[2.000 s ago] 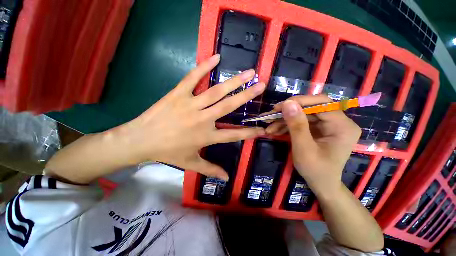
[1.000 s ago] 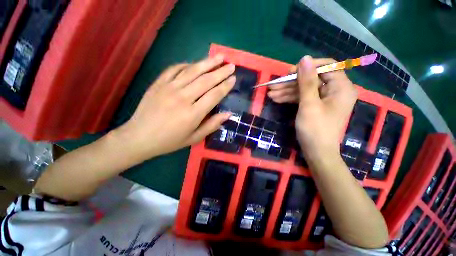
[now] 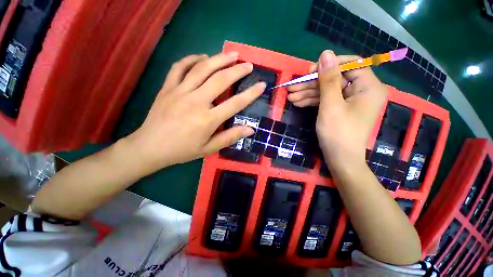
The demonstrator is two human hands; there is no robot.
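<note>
A red-orange foam tray holds black phones in two rows, backs up. My left hand lies spread over the tray's upper left phone, fingertips on it. My right hand holds tweezers with an orange body and a pink end. Their silver tip is at that phone's right edge, near my left index finger. A carrier sheet of black adhesive pads lies across the upper row of phones, partly hidden under my right hand and wrist.
Thick stacked red-orange trays stand at the left, with phones on top. More trays with phones are at the lower right. A spare pad sheet lies on the green mat beyond the tray. A crumpled clear bag is at the left edge.
Since two seconds ago, both hands have moved from mid-tray to the upper left phone. In the last second, my left fingers have spread apart; the tweezers have shifted only slightly.
</note>
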